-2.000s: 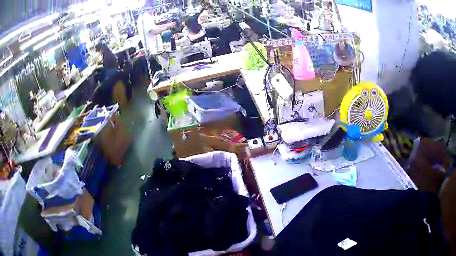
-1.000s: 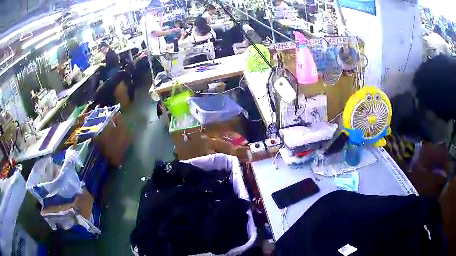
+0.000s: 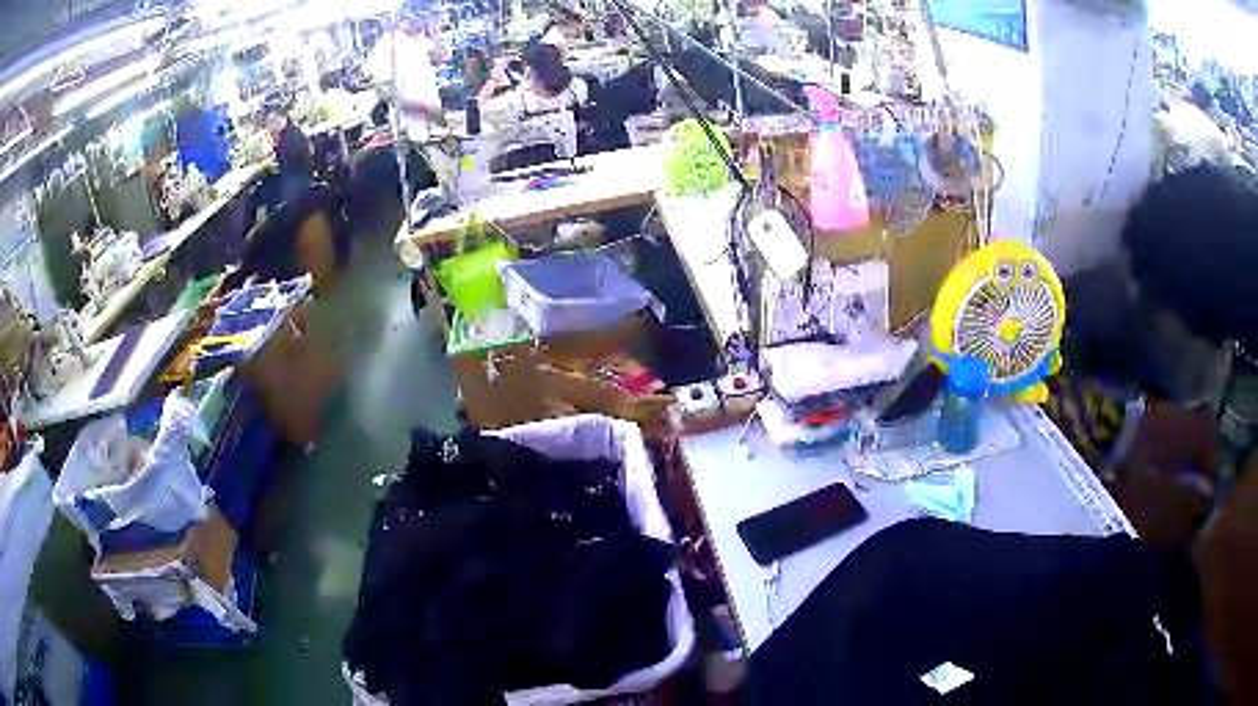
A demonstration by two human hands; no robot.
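Note:
A black garment (image 3: 1007, 593) lies over the near part of the white-topped table (image 3: 711, 476), cut off by the bottom edge. A small white tag (image 3: 946, 676) is on its cloth, and a short white strip shows at its right. A black smartphone (image 3: 802, 523) lies on the table just beyond the garment, with a thin white strap at its near end. A pile of black garments (image 3: 511, 566) fills the basket with a white liner (image 3: 643, 476) left of the table. Neither of my hands is in view.
A yellow fan (image 3: 1000, 317), a blue bottle (image 3: 963, 403), a pale blue crumpled item (image 3: 944, 492) and stacked white things (image 3: 836, 370) stand or lie at the table's back. A switch box (image 3: 717, 396) is at its back left. Green floor (image 3: 324, 524) runs left of the basket. People sit farther back.
The view has shifted slightly. The garment, phone and basket keep their places relative to each other. A person in the background has changed posture.

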